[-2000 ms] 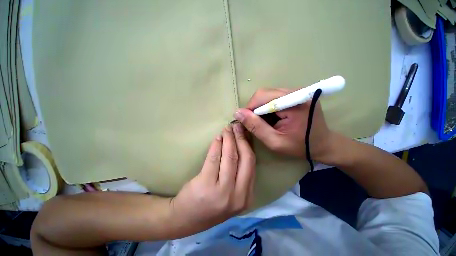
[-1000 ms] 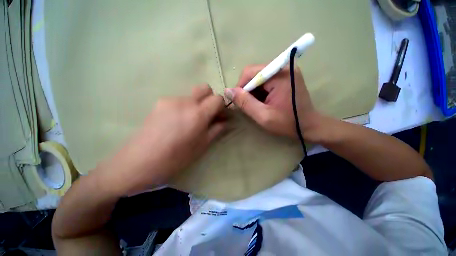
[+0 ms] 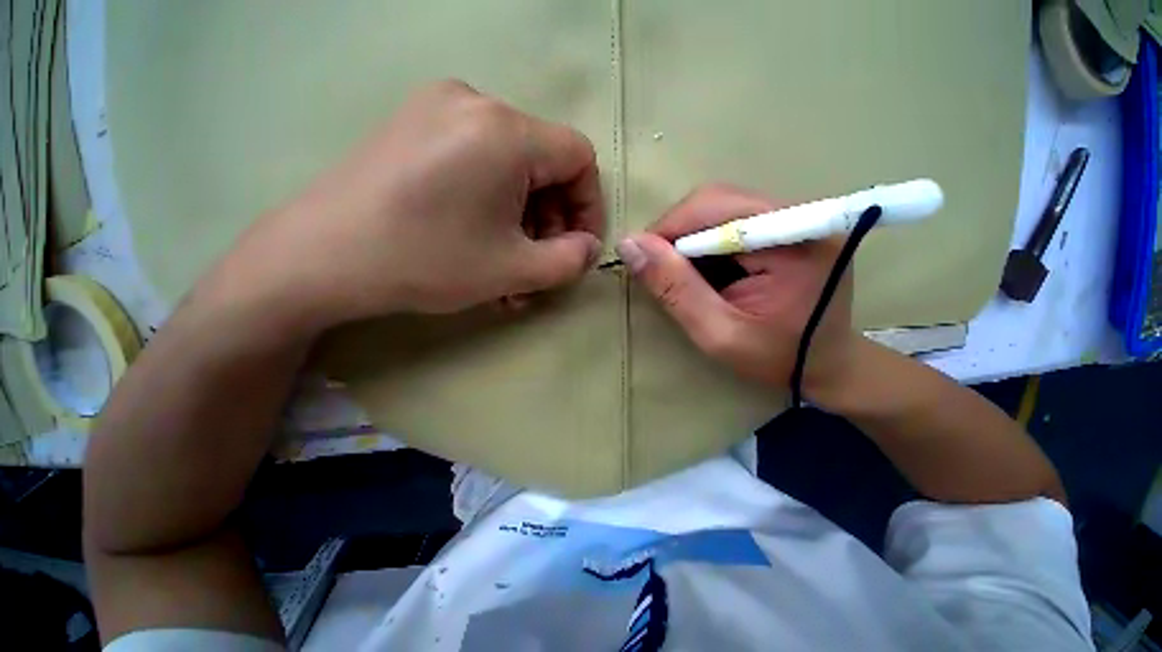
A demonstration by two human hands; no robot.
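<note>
The large olive panel point(image 3: 816, 89) lies flat in front of me with a stitched seam running down its centre, its curved lower end near my body. My right hand point(image 3: 752, 287) holds the white-handled awl point(image 3: 835, 214), its black cord hanging down and its thin dark tip pointing left at the seam. My left hand point(image 3: 472, 210) is just left of the seam, fingers curled, thumb and fingertips close to the awl tip. Whether it pinches something small cannot be seen. A tiny light speck shows on the panel right of the seam.
A dark tool with a square block head point(image 3: 1023, 274) lies at right, near a blue tray point(image 3: 1138, 191) and a tape roll point(image 3: 1083, 51). Another tape roll point(image 3: 121, 331) and stacked olive panels point(image 3: 23, 166) are at left. My shirt is below.
My left hand has risen from below the seam spot to its left side, fingers now curled. My right hand still holds the awl, now tilted flatter than one second ago. The view has shifted.
</note>
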